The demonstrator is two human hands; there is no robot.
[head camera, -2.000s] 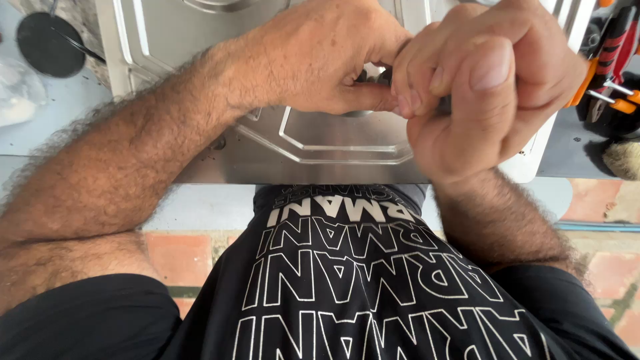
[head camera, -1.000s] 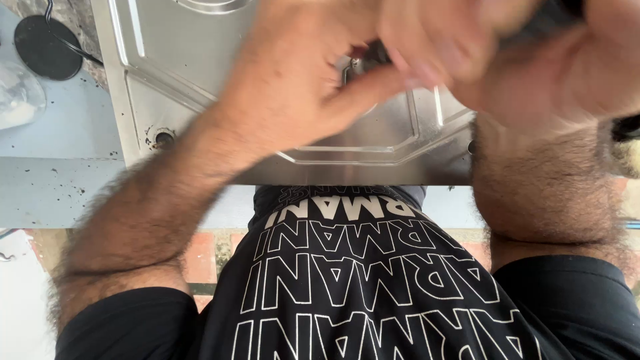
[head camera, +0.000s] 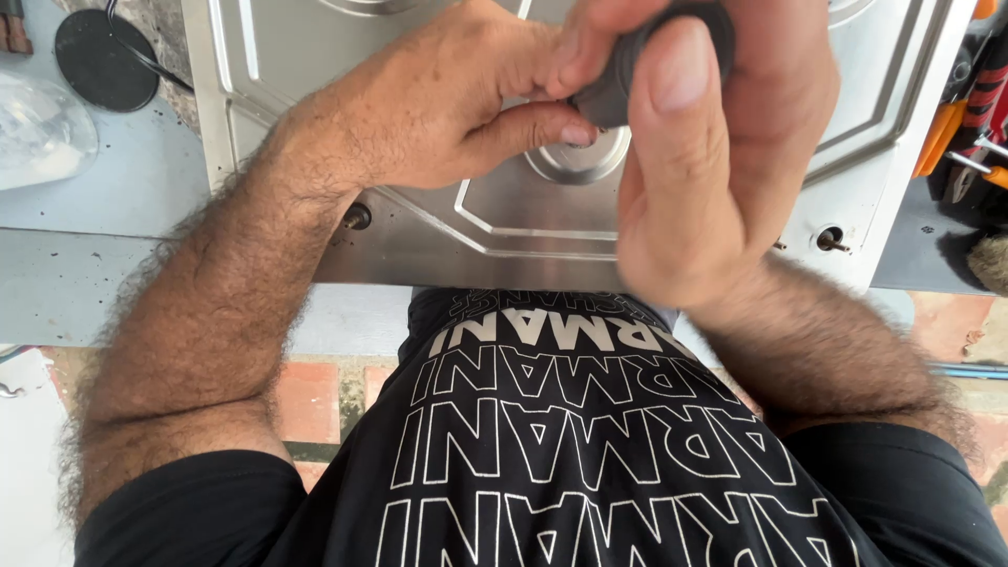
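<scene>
My right hand (head camera: 709, 157) is closed around a dark grey cylindrical tool handle (head camera: 610, 90), thumb along its near side. At the handle's lower left end, the thumb and fingers of my left hand (head camera: 441, 102) pinch something small, mostly hidden between the fingertips. Both hands are above a stainless steel stove top (head camera: 543, 272) with pressed ridges. Below the fingertips lies a round burner recess (head camera: 579, 161). A brass-coloured valve stem (head camera: 357, 216) pokes through a hole beside my left wrist, and another stem (head camera: 832, 240) shows near the right corner.
At the far left are a black disc (head camera: 106, 59) with a cable (head camera: 150, 63) and a clear plastic container or bag (head camera: 43, 130). On the right lie orange-handled tools (head camera: 941, 138) and a bristly brush-like thing (head camera: 991, 264). A grey work surface (head camera: 94, 268) runs under the stove top.
The right hand has turned, and the dark handle, mostly hidden two seconds ago, now shows between the hands. The left hand remains near its fingertips.
</scene>
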